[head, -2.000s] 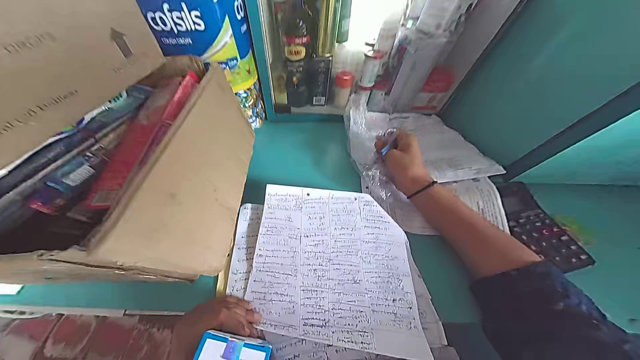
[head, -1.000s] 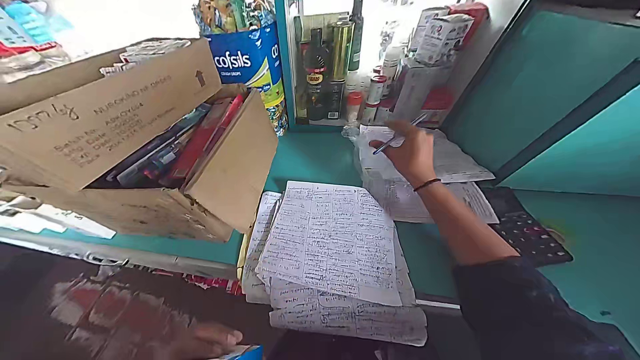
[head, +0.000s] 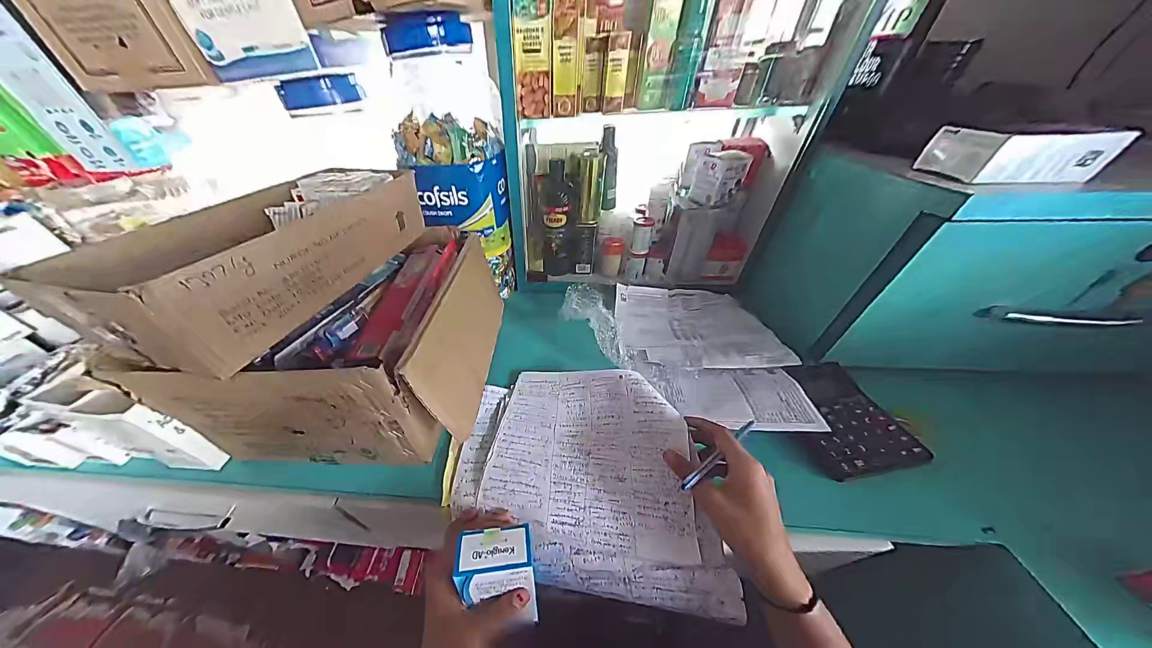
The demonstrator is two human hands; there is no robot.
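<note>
My left hand (head: 468,585) grips a small blue-and-white medicine box (head: 495,567) at the front edge of the green counter. Between the fingers of my right hand (head: 733,490) is a pen (head: 717,456), held over the right edge of the handwritten paper sheets (head: 594,459). The sheets lie stacked, slightly fanned, and hang over the counter's edge. Beyond them, printed papers (head: 693,328) rest beside crumpled clear plastic (head: 589,315). A black calculator (head: 855,423) lies right of these papers.
Open cardboard boxes (head: 297,396) holding packets stand on the left. Behind are a large jar of wrapped drops (head: 459,193) and a glass-shelved cabinet (head: 657,112) with bottles and cartons. A teal drawer (head: 1008,288) with a metal handle is at the right.
My right hand with the pen has moved from the printed papers back to the handwritten sheets. My left hand has come up beside the sheets with the box. The view has shifted.
</note>
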